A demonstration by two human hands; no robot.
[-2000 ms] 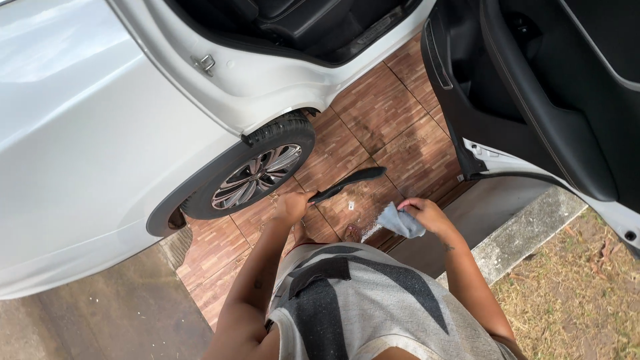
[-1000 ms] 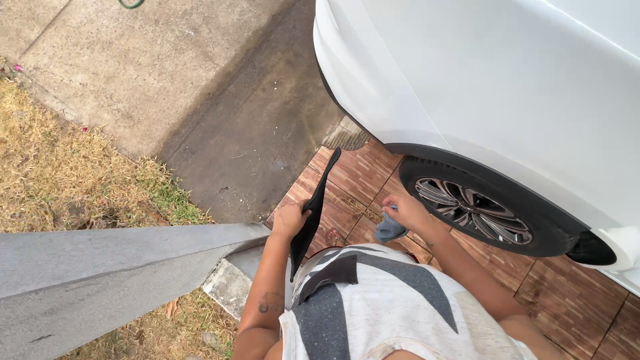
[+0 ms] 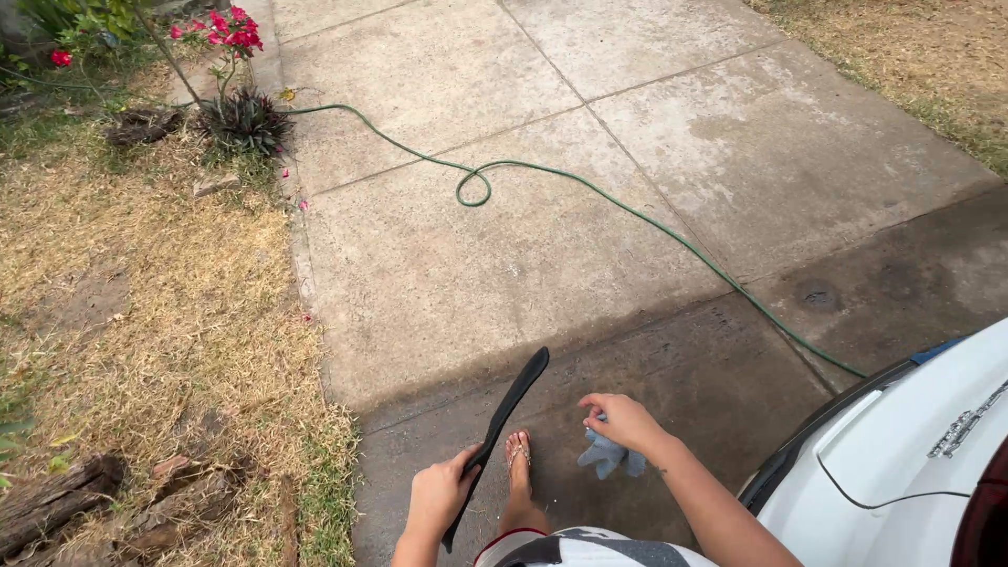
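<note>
My left hand [image 3: 441,492] is closed around the middle of a long, curved black strip [image 3: 516,394], probably plastic or rubber; its rounded far end points up and away over the wet concrete. To the right, my right hand [image 3: 626,424] pinches a blue-grey cloth [image 3: 608,457], which hangs bunched below the fingers. The strip and the cloth are apart, with my sandalled foot [image 3: 518,457] between and below them.
A white car [image 3: 882,465] stands at the lower right. A green garden hose [image 3: 583,179] with one small loop crosses the concrete driveway [image 3: 409,260] towards it. Dry grass [image 3: 181,291], logs [image 3: 55,504] and a pink-flowered plant [image 3: 232,35] lie along the left.
The view has swung from the car's open door, past its wheel and a grey wall, to the driveway by one end of the car. Both hands still hold the strip and the cloth.
</note>
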